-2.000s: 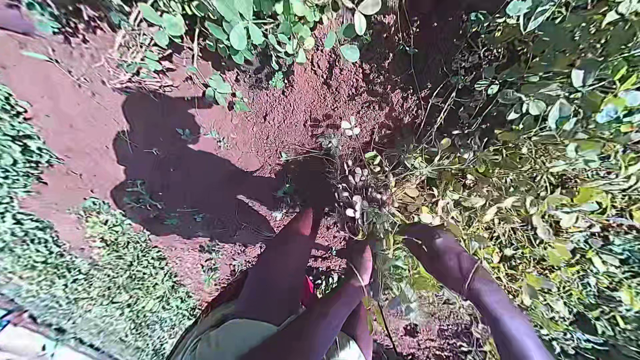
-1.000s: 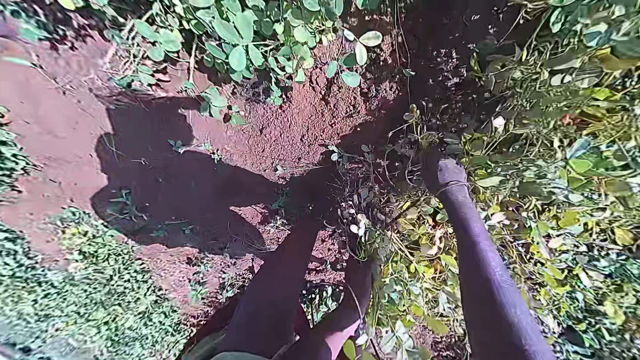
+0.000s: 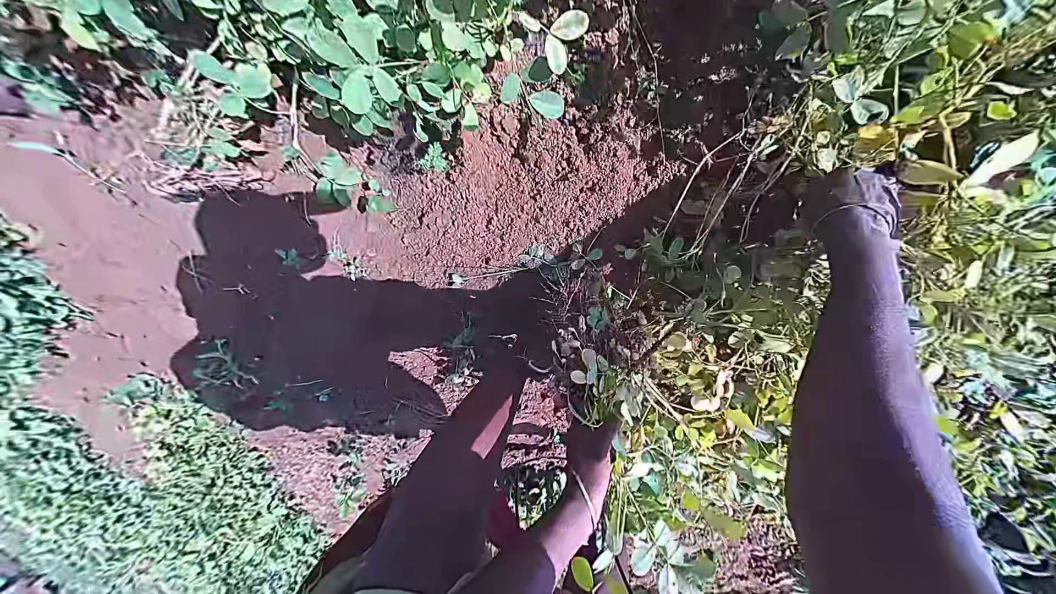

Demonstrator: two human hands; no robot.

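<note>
My left hand (image 3: 591, 437), a thin band on its wrist, is closed around the base of a bunch of leafy plants (image 3: 606, 355) with thin roots and stems, low in the middle. Its fingertips are partly hidden by the leaves. At the upper right, my right hand (image 3: 854, 194) is closed on stems of yellow-green plants (image 3: 874, 144); leaves cover its fingers. Thin, bare stems (image 3: 718, 186) trail to the left of this hand. The plants have oval leaflets like those of peanut plants.
Green leafy plants (image 3: 355, 78) grow along the top. Crumbly reddish soil (image 3: 520, 186) lies in the middle, with a person's shadow (image 3: 330, 322) across it. Low green growth (image 3: 165, 487) covers the lower left. My bare leg (image 3: 454, 470) is beside my left arm.
My right hand has moved up and to the right, away from the bunch at my left hand. My left hand stays at the bunch.
</note>
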